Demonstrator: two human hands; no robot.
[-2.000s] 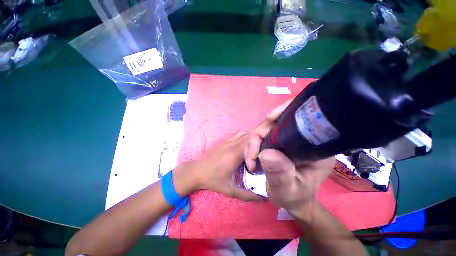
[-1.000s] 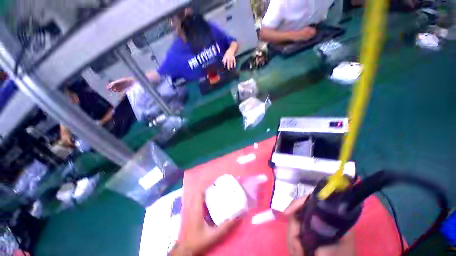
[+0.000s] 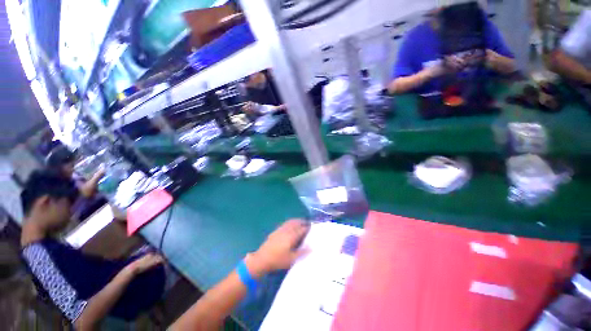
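Note:
My left hand [image 3: 283, 245], with a blue wrist band, is over the upper left edge of the white sheet [image 3: 311, 275]. Its fingers are curled and blurred, and I cannot tell if they hold anything. My right hand and the screwdriver are out of the picture. The red mat [image 3: 415, 271] shows two white tape strips and no housing on its visible part. A white housing [image 3: 440, 174], seemingly in clear plastic, lies on the green bench behind the mat.
A labelled clear bag [image 3: 332, 194] lies behind the sheet by a metal upright [image 3: 291, 97]. More bagged pieces [image 3: 531, 171] are on the far bench. The screw feeder [image 3: 573, 307] is cut off at lower right. People sit across and at left, one nearby [image 3: 84, 258].
The view has swung left. The white housing is gone from the mat, and a white piece now lies on the bench behind it. My left hand moved left; my right hand and the screwdriver left the picture.

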